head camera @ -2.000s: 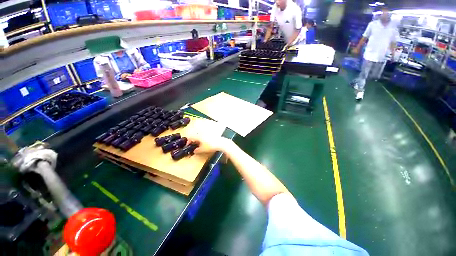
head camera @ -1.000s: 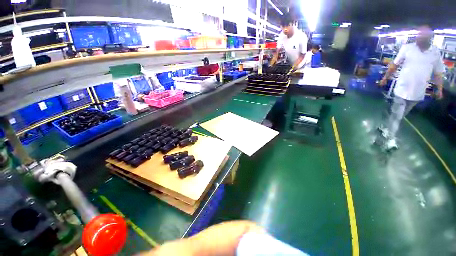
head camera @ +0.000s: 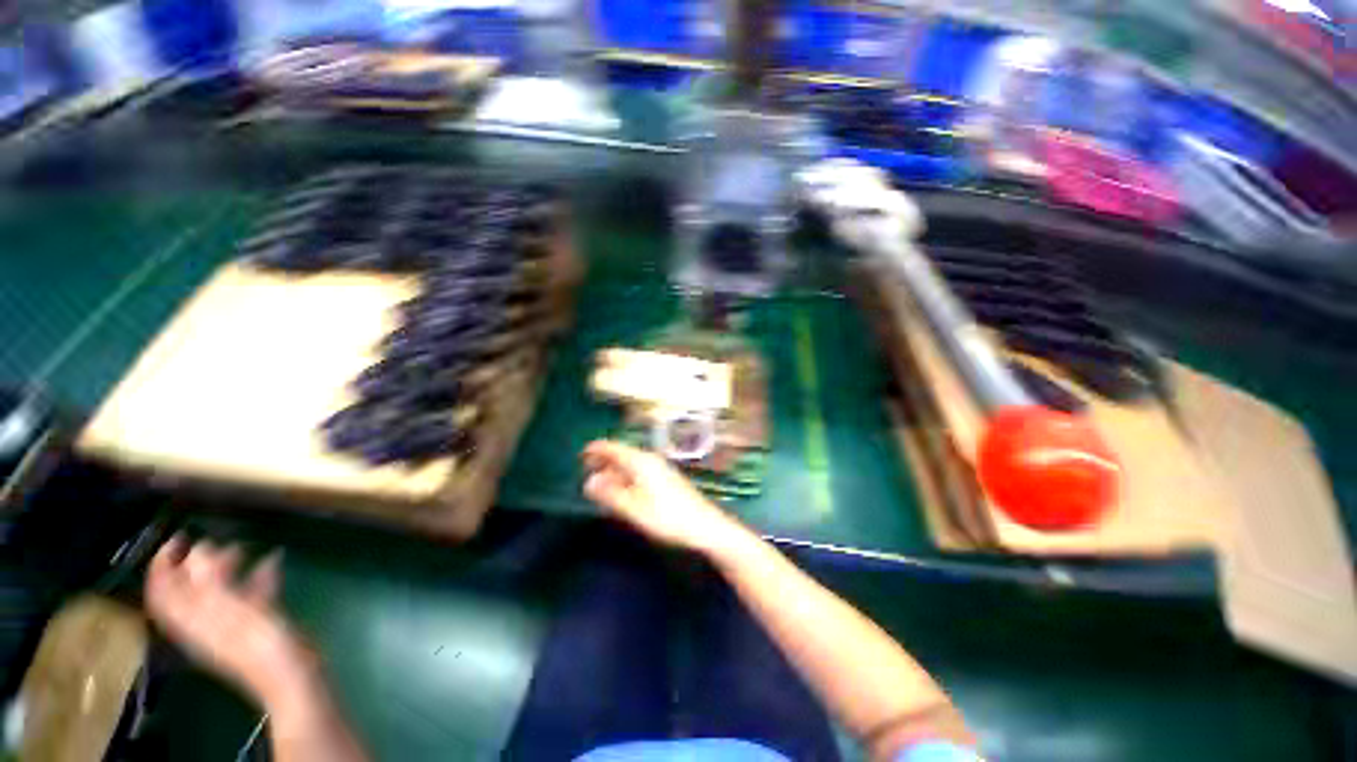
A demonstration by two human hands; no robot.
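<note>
The view is blurred. The press head (head camera: 732, 209) stands over a cream fixture (head camera: 662, 381), with no black part visible on it. A pale ring (head camera: 686, 435) is at the front of the base. The grey lever (head camera: 953, 335) slants down right to its red-orange knob (head camera: 1046, 468). My left hand (head camera: 223, 607) is at the lower left, off the bench edge, fingers spread, holding nothing visible. My right hand (head camera: 647, 491) is just in front of the fixture, left of the ring, fingers curled; blur hides whether it holds anything.
The left stack has black parts (head camera: 447, 298) and bare cardboard (head camera: 223, 372). The right stack has black parts (head camera: 1027, 298) behind the lever. A loose tan sheet (head camera: 1272, 491) overhangs the bench edge at far right. A pink basket (head camera: 1109, 176) and blue bins are behind.
The view has swung left from the right stack to the press. My right hand, earlier on a part there and then low in view, is now at the fixture's front. My left hand has appeared.
</note>
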